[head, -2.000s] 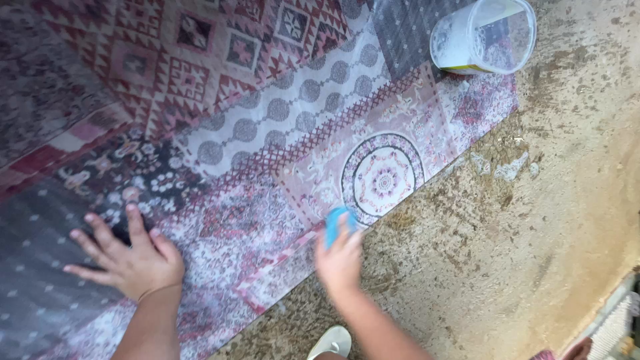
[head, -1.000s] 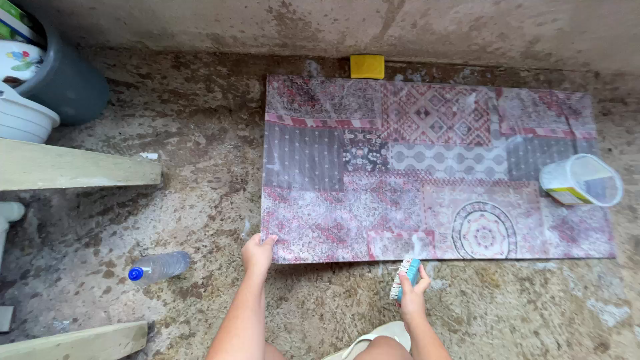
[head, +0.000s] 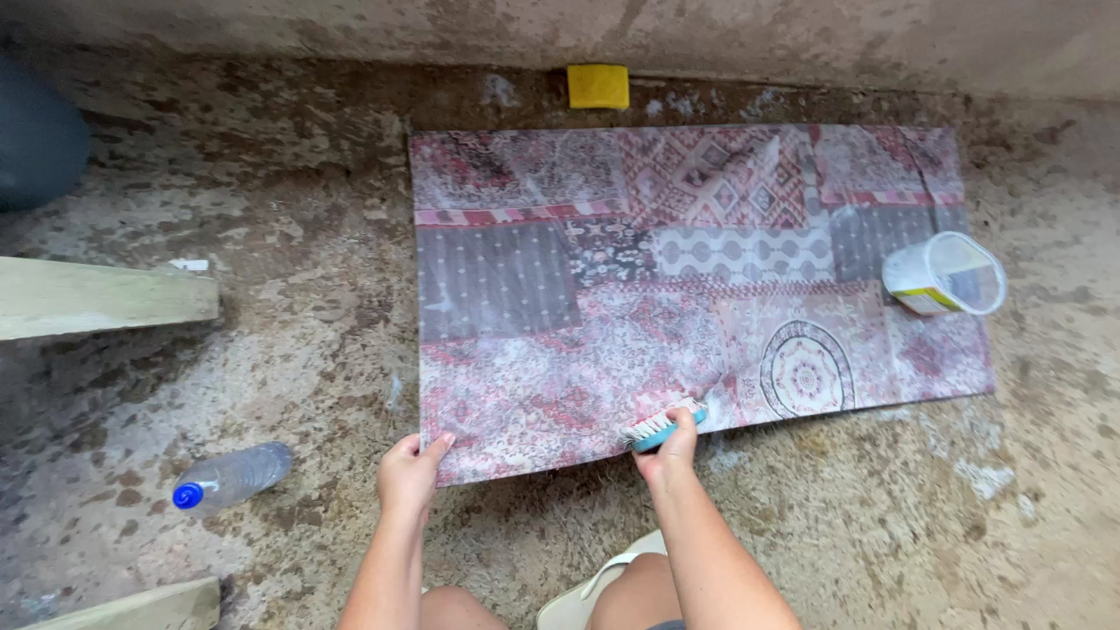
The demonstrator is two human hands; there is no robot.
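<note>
A patchwork-patterned mat (head: 647, 341) in pink, grey and white lies on the rough floor. My left hand (head: 411, 472) grips its near left corner, thumb on top. In my right hand (head: 672, 446) is a scrub brush (head: 661, 430) with a blue body and white bristles; it is at the mat's near edge, left of the round medallion print. A clear plastic tub (head: 945, 276) with a yellow label is on the mat's right part.
Beyond the mat, a yellow sponge (head: 598, 86) lies by the wall (head: 744, 39). To the left are a plastic bottle (head: 234, 477) with a blue cap, two pale beams (head: 105, 299) and a dark bucket (head: 39, 136). A pale sandal (head: 604, 582) is below my right arm.
Two seconds ago my left hand lay spread on the mat; now it holds the corner. The brush has stayed in my right hand. The view has shifted widely.
</note>
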